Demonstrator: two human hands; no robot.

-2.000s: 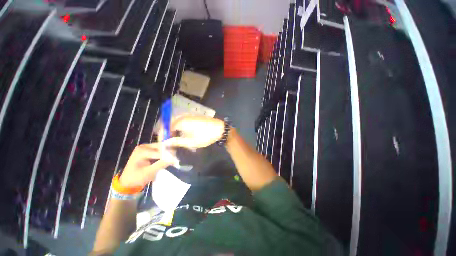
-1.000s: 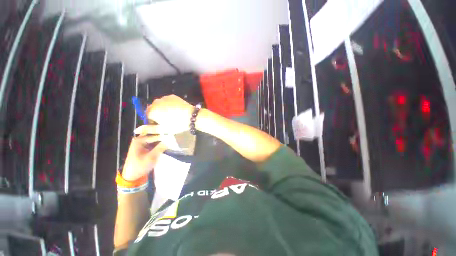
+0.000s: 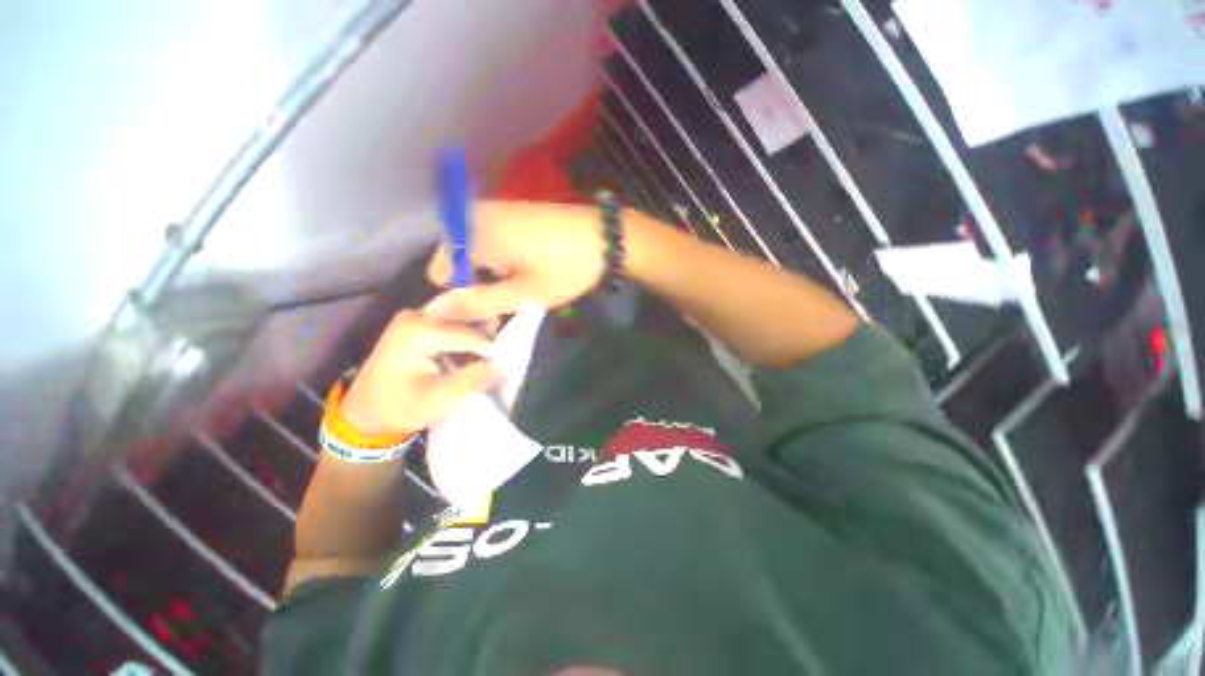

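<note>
My right hand (image 3: 542, 251), with a black beaded bracelet, is closed around a blue pen (image 3: 455, 198) that sticks up from the fingers. My left hand (image 3: 412, 372), with an orange wristband, pinches white paper between thumb and fingers. A narrow part of the paper (image 3: 522, 350) rises between the hands. A wider white part (image 3: 478, 452) hangs below the left fingers over my green shirt, near a small yellow piece. The hands meet at the fingers. The pen tip and any writing are hidden.
Black racks with pale edges stand on both sides. On the right, a large white sheet (image 3: 1070, 66), a pinkish slip (image 3: 773, 110) and a white paper (image 3: 954, 272) hang at shelves. A blurred red object (image 3: 548, 156) and metal pole (image 3: 245, 161) are ahead.
The view has swung and tilted, showing more pale wall and pole at upper left. The hands still hold the pen and paper; the pen now stands more upright than one second ago.
</note>
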